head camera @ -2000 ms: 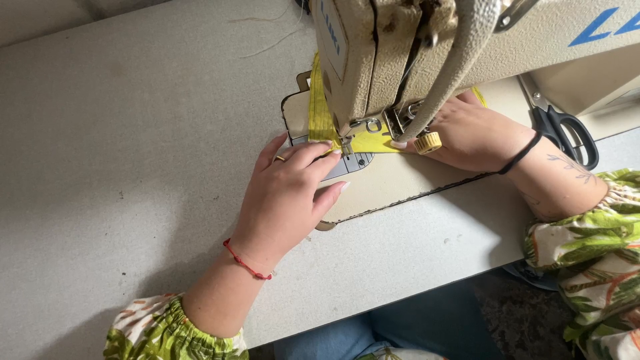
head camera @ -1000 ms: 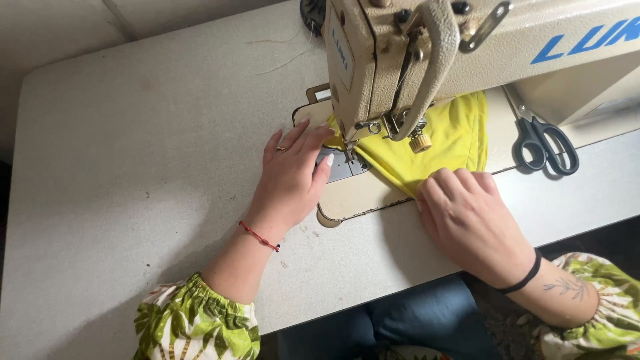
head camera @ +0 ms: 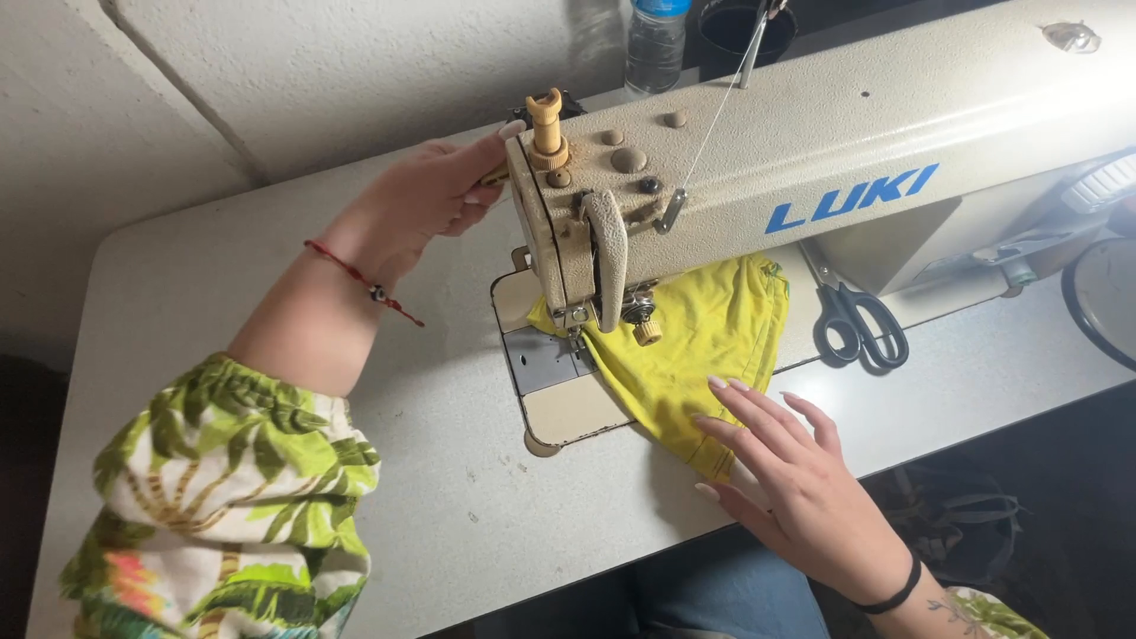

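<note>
A piece of yellow fabric (head camera: 701, 337) lies on the bed of a beige industrial sewing machine (head camera: 710, 169), its left tip beside the presser foot (head camera: 579, 343). My left hand (head camera: 435, 195) is raised at the left end of the machine head, thumb near the yellowed presser adjusting screw (head camera: 548, 133); its fingers curl around or against a part at the back, mostly hidden by the head. My right hand (head camera: 790, 470) rests over the fabric's lower right edge with spread fingers, gripping nothing. Whether its fingertips touch the cloth is hard to tell.
Black-handled scissors (head camera: 856, 328) lie on the machine bed right of the fabric. A plastic water bottle (head camera: 657, 49) and a dark round container (head camera: 745, 35) stand behind the machine arm. The wall (head camera: 266, 71) runs along the back of the grey table (head camera: 426, 497).
My left hand has left the needle area and gone up to the end of the machine head. My right hand has opened off the fabric edge it was holding. The view has shifted.
</note>
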